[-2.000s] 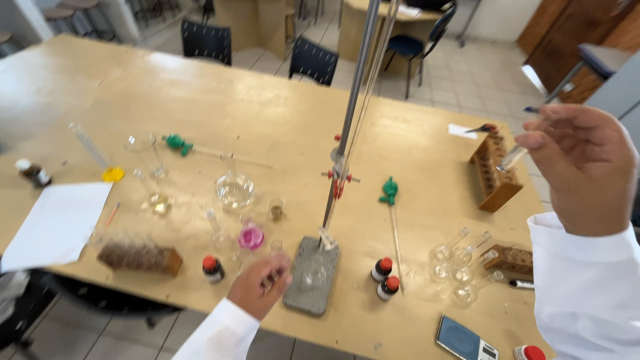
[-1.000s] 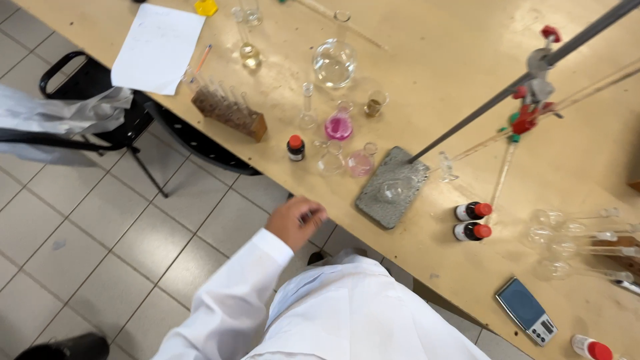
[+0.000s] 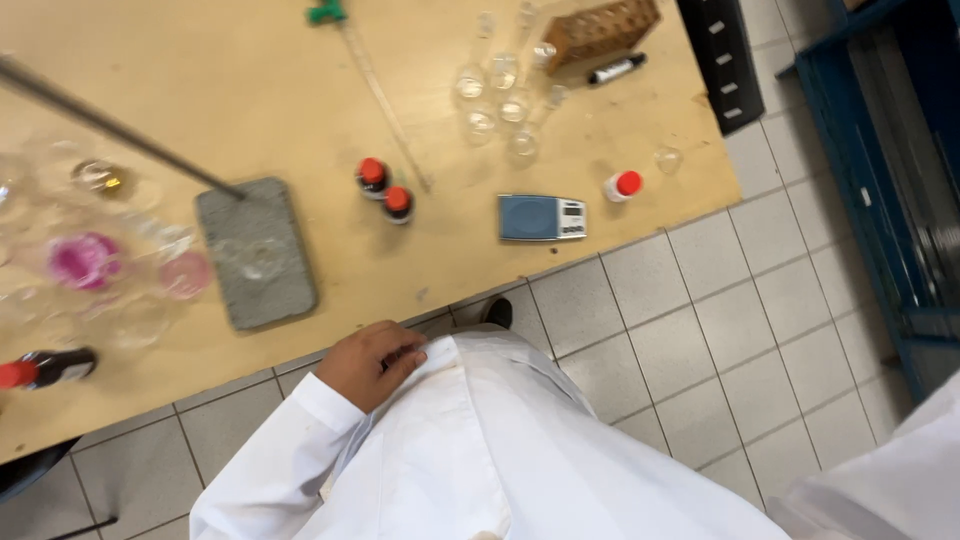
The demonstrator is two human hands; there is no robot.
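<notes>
My left hand point(image 3: 371, 364) is beside the front of my white lab coat point(image 3: 442, 450), just off the table's near edge. Its fingers are loosely curled, with a gap at the thumb, and nothing shows in them. Nearest to it on the table is the grey stand base point(image 3: 259, 255) with its metal rod point(image 3: 127, 131); clear glassware rests on the base. Left of that are a flask of magenta liquid point(image 3: 84, 260) and a vessel of pale pink liquid point(image 3: 185, 274), both blurred. My right hand is out of view; only a white sleeve point(image 3: 885, 472) shows at the lower right.
Two dark bottles with red caps point(image 3: 385, 191) stand mid-table near a pipette with a green filler point(image 3: 326, 11). Further right are several glass flasks point(image 3: 502, 97), a wooden rack point(image 3: 600, 34), a marker point(image 3: 617, 69), a digital scale point(image 3: 541, 217) and a white bottle point(image 3: 622, 186).
The view has swung down and to the right. My right hand, seen two seconds ago raised with a glass tube, has left the view. My left hand is now against my coat.
</notes>
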